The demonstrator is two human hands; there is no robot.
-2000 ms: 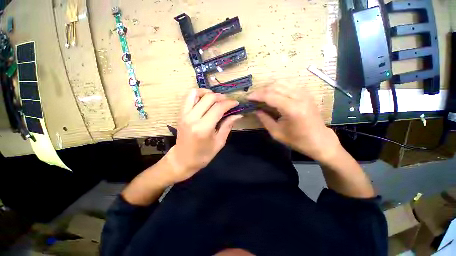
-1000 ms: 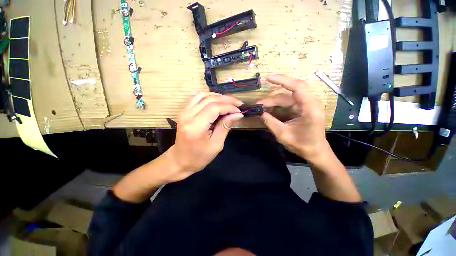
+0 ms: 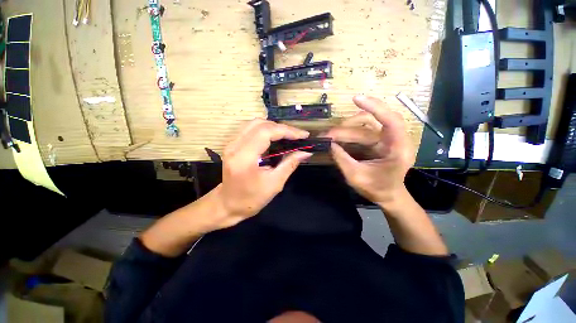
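The black comb-shaped plastic housing (image 3: 299, 72) lies on the cardboard in front of me, its arms pointing right, with short red lead wires (image 3: 297, 39) in them. At its near end, my left hand (image 3: 256, 170) and my right hand (image 3: 376, 154) pinch a black arm piece (image 3: 321, 144) between fingertips and thumbs. A red wire (image 3: 287, 152) runs along this piece beside my left fingers. My fingers partly hide the piece, so I cannot tell whether it is the housing's own arm or a separate insert.
A narrow green circuit board (image 3: 160, 66) lies left of the housing. Black pads (image 3: 19, 82) on backing are at far left. A silvery tool (image 3: 420, 114), a black power supply (image 3: 477, 79) and a grey empty housing (image 3: 524, 93) are on the right. Cardboard boxes (image 3: 499, 197) stand below the bench.
The housing shows further right and tilts differently. My hands still pinch the piece; more of it and its red wire now show, and my right fingers are more spread.
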